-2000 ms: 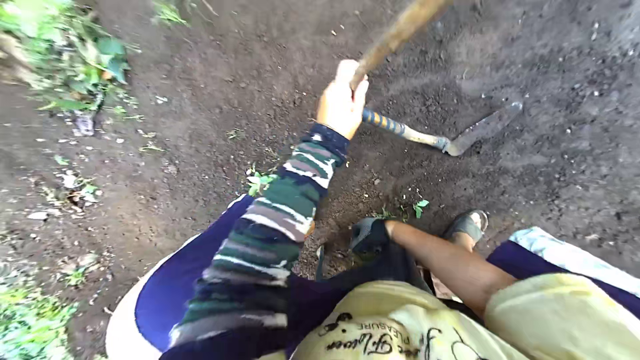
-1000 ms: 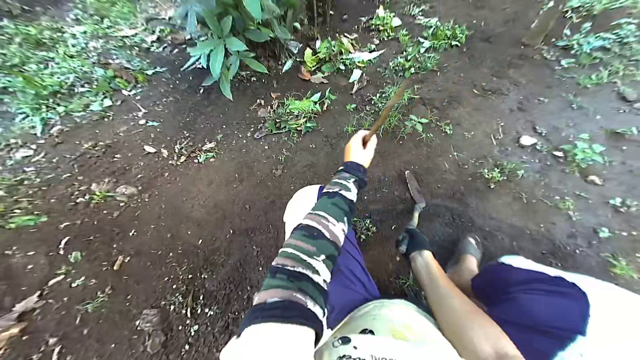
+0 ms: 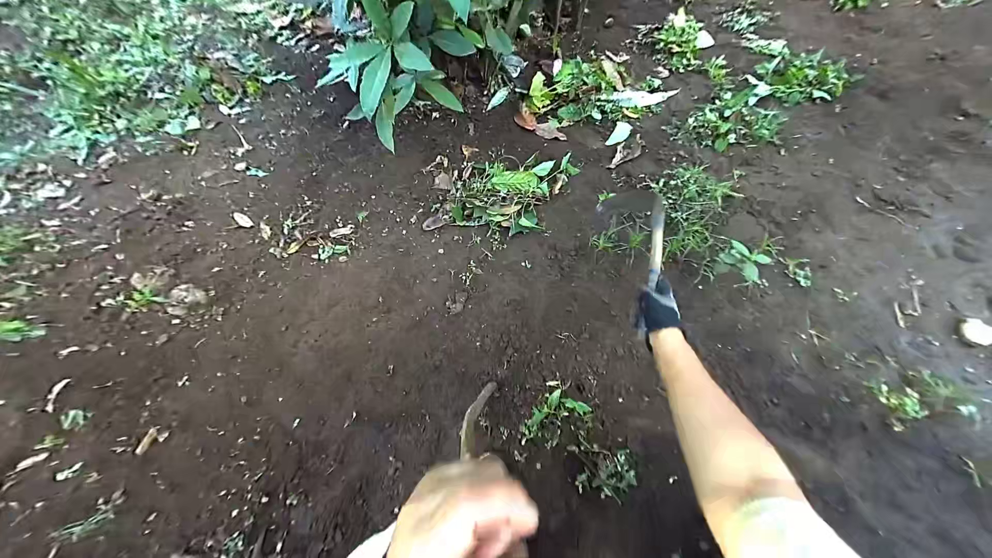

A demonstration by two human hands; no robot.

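My right hand (image 3: 659, 308), in a dark glove, grips the handle of a sickle (image 3: 656, 240) at the right of centre. The sickle's blade is motion-blurred and points left over a patch of grassy weeds (image 3: 694, 208). My bare left hand (image 3: 469, 508) is closed around a wooden stick (image 3: 474, 422) at the bottom centre; the stick's tip points up and slightly right, over bare soil. The fingers are blurred, and the stick's other end is hidden. Close to the right of the stick lie small green weeds (image 3: 556, 418).
A leafy shrub (image 3: 403, 58) stands at the top centre. Below it a small heap of cut weeds (image 3: 508, 194) lies on dark soil. More weeds (image 3: 802, 76) grow at the upper right, grass (image 3: 132, 70) at the upper left. A pale stone (image 3: 975, 332) sits at the right edge.
My right hand has reached forward with the sickle, away from my foot, to the grassy weeds. My left hand with the stick is now low in view. The view has shifted.
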